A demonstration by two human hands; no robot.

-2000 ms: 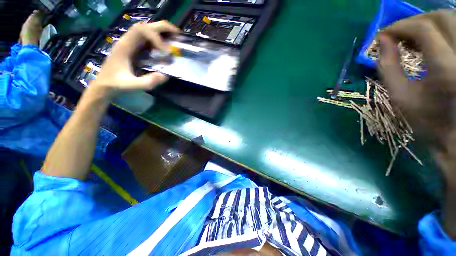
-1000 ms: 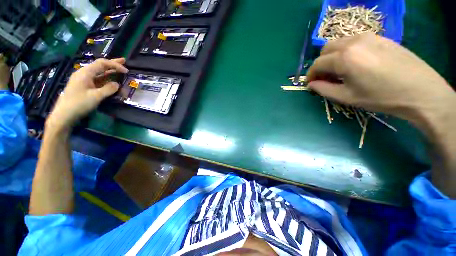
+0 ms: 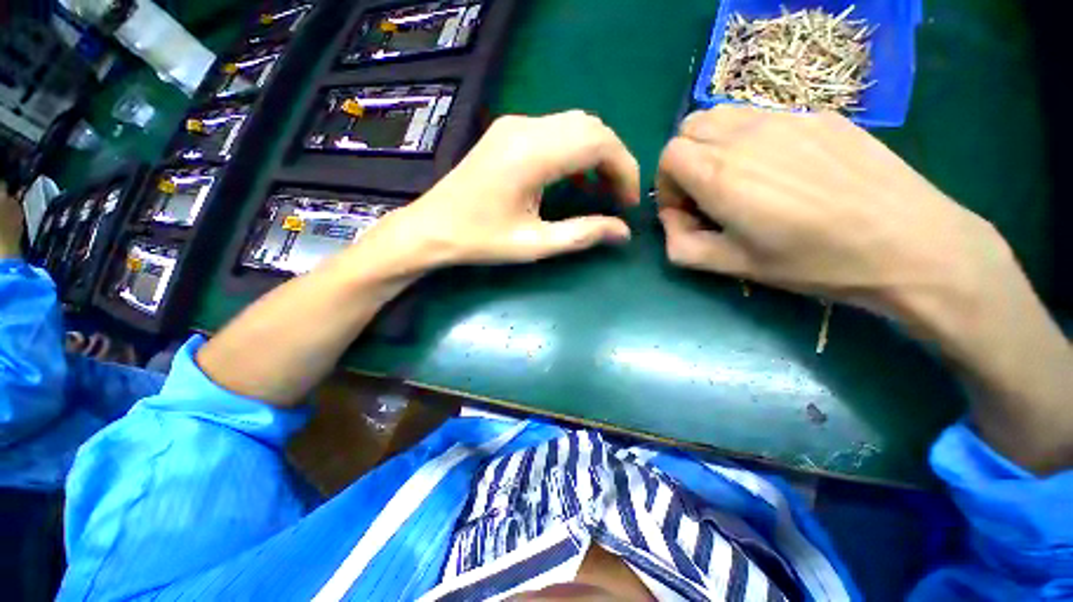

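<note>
My left hand (image 3: 535, 194) is over the green mat, thumb and fingers apart, with nothing visible between them. My right hand (image 3: 777, 200) is just right of it, thumb and fingertips drawn together; whether a thin strip is between them cannot be made out. The hands do not touch. The blue parts bin (image 3: 891, 100), full of tan strips (image 3: 794, 59), is behind my right hand. A loose strip (image 3: 824, 327) shows below the hand, which hides most of the heap. A phone mid-frame (image 3: 312, 231) lies in the nearest tray pocket, partly behind my left forearm.
The black phone tray (image 3: 282, 161) holds more phone mid-frames (image 3: 379, 119) behind the nearest one. Further trays with frames (image 3: 147, 276) stand to the left. Another person's blue sleeve (image 3: 33, 359) is at the left edge. The bench's front edge (image 3: 565, 420) runs before me.
My left hand has left the nearest mid-frame and moved right, beside my right hand. My right hand has shifted slightly left off the strip heap. The view has shifted a little.
</note>
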